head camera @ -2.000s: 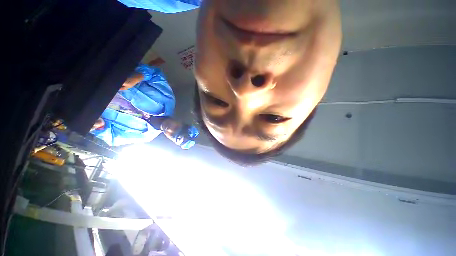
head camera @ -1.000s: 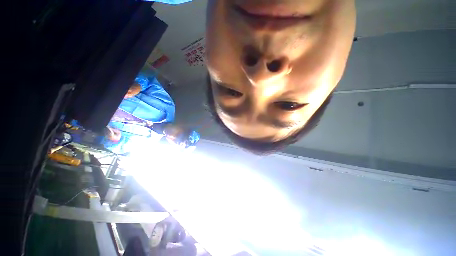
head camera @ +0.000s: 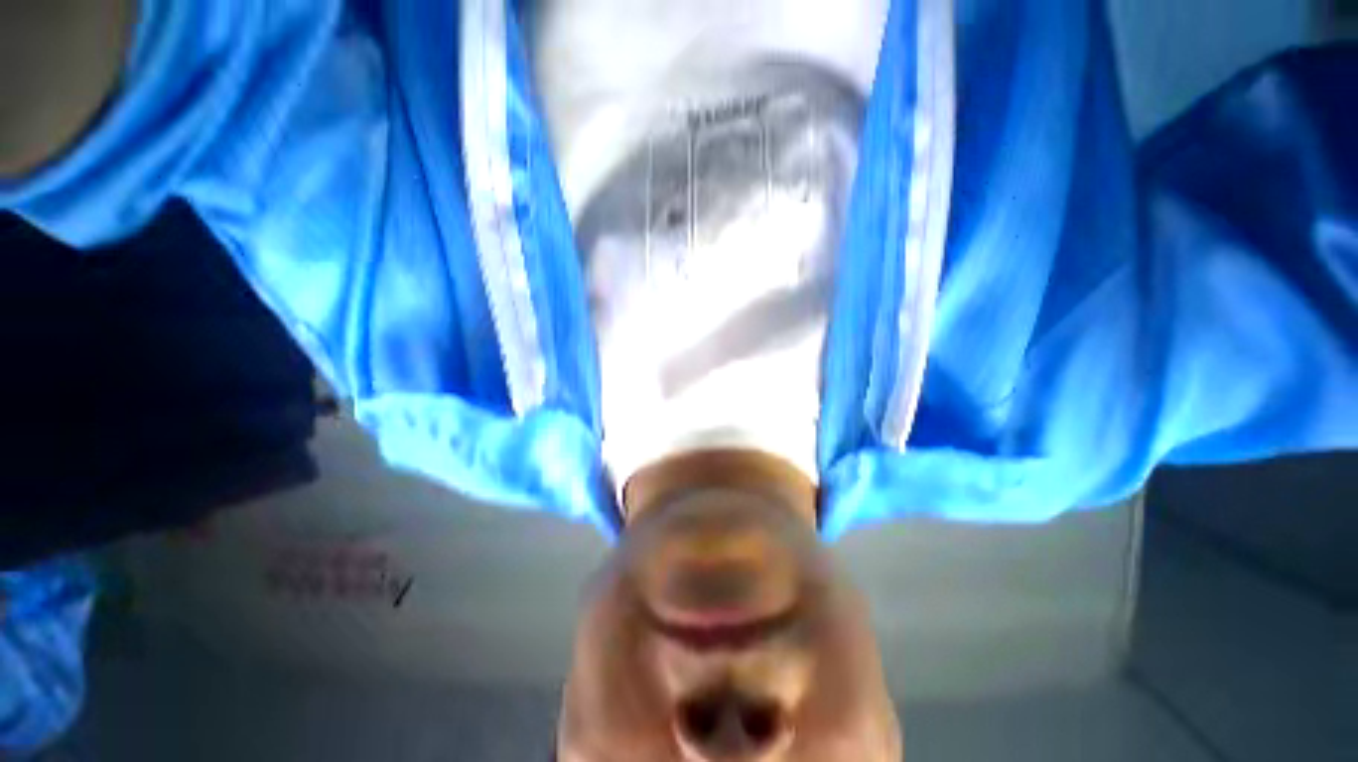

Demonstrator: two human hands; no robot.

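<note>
Neither my left hand nor my right hand is in clear view, and no tool or phone shows. The view is upside down. Nearest is a person facing the camera, in an open blue coat [head camera: 1028, 253] over a white shirt [head camera: 715, 298] with a grey print. The lower face is cut off by the bottom edge. A blurred patch of bare skin [head camera: 52, 75] shows by a blue sleeve at the top left; I cannot tell whose it is.
A dark, layered block [head camera: 142, 372] stands at the left. Blue cloth [head camera: 42, 655] shows at the lower left edge. A pale wall [head camera: 477, 610] with blurred red marks lies behind, with darker grey panels at the lower right.
The view has swung from the face to the person's chest and coat. The bright light and the green bench area have left the picture. The dark block now sits lower at the left.
</note>
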